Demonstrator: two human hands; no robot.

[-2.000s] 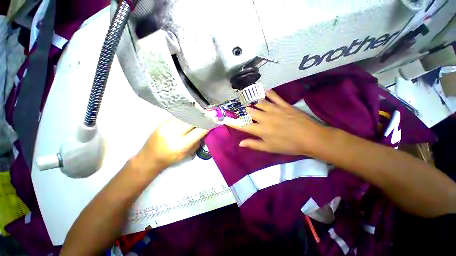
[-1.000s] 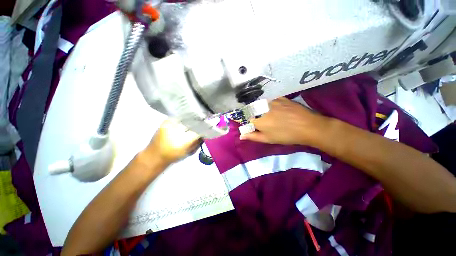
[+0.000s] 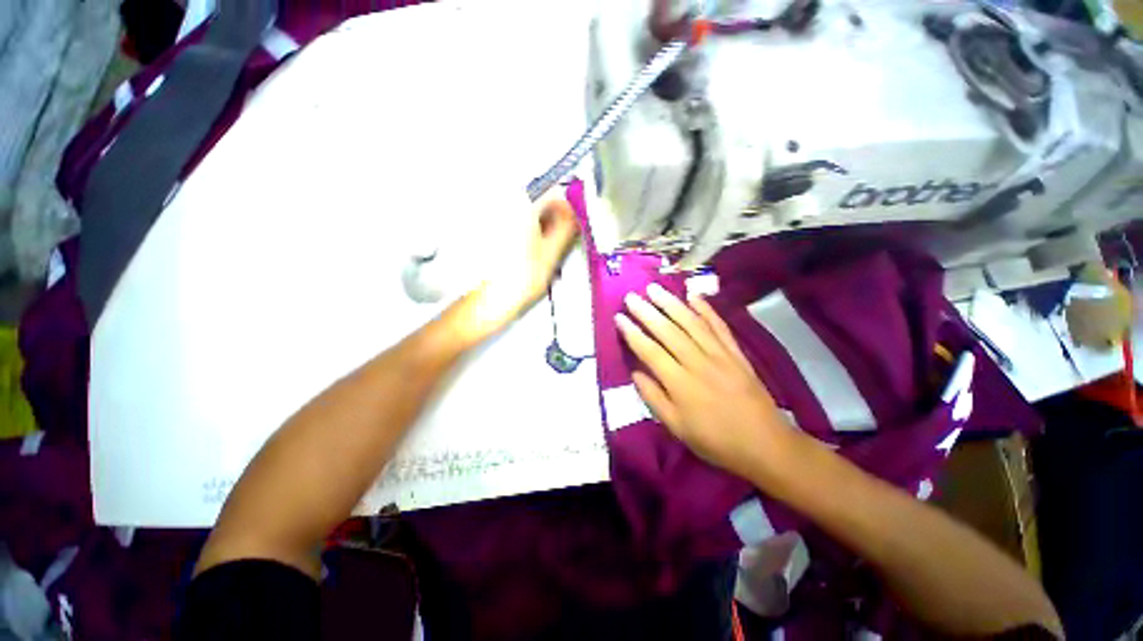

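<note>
A maroon garment (image 3: 683,470) with pale tape bands lies under the needle area of a white "brother" sewing machine (image 3: 815,138). The cloth looks bright magenta near the presser foot (image 3: 618,263). My right hand (image 3: 702,369) lies flat on the cloth in front of the foot, fingers slightly spread. My left hand (image 3: 520,269) is left of the foot, at the cloth's left edge, with the fingers bent near a raised magenta edge. Whether it pinches the cloth is unclear in the glare.
A gooseneck lamp arm (image 3: 608,119) crosses above the left hand. A dark grey strip (image 3: 157,163) hangs over the left edge of the white table (image 3: 313,163). Maroon cloth is heaped around. A cardboard box (image 3: 990,495) and papers (image 3: 1034,344) are at right.
The view has shifted, showing the machine further right. My left hand has moved up along the cloth's left edge. My right hand has moved back from the foot and spread flat.
</note>
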